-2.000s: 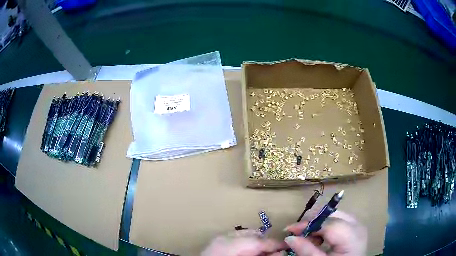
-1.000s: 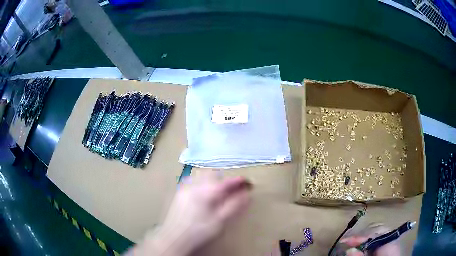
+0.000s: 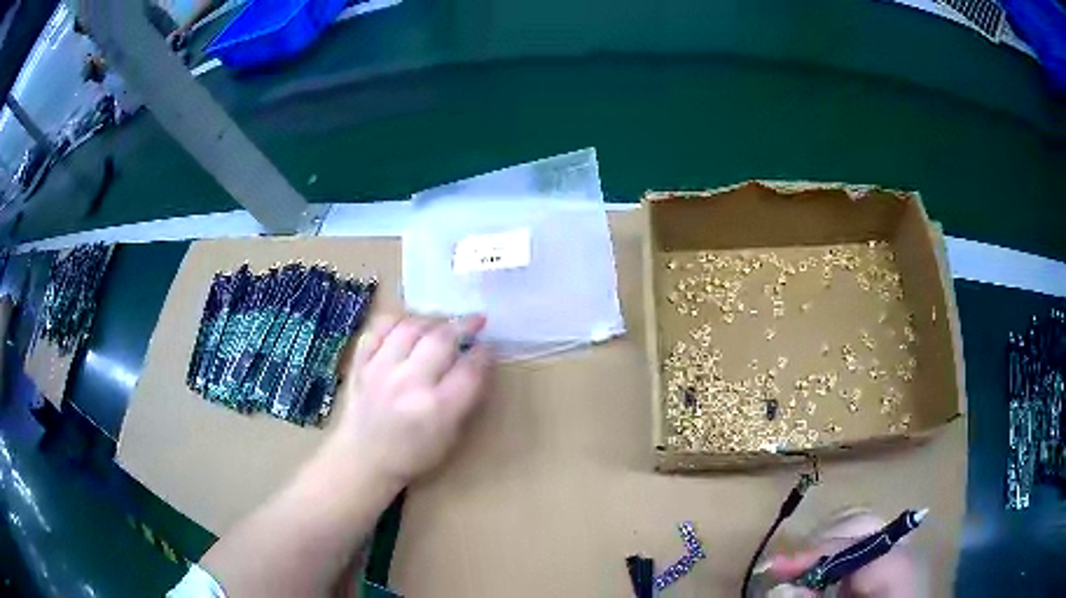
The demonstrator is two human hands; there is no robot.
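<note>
My left hand (image 3: 412, 395) is curled at the right side of the left board stack (image 3: 278, 339), over the lower left corner of the plastic bags (image 3: 514, 306). A small dark bit shows at its fingertips; whether it grips something is unclear. My right hand (image 3: 871, 563), partly cut off by the bottom edge, holds a dark pen-like item (image 3: 863, 551) with a light tip. A thin black cable (image 3: 772, 535) with a small connector runs beside it, up to the box edge. A small black block (image 3: 639, 575) and a bent patterned strip (image 3: 682, 558) lie on the cardboard.
An open carton (image 3: 807, 458) holds small gold bits and two dark pieces. Another board pile (image 3: 1035, 409) lies at the far right, and one (image 3: 73, 298) at the far left. A metal post (image 3: 193, 117) stands at the back left. A blue bin (image 3: 275, 33) is beyond.
My left hand has left its place beside my right hand and moved left and up to the board stack. My right hand still holds the dark item. The camera view has shifted.
</note>
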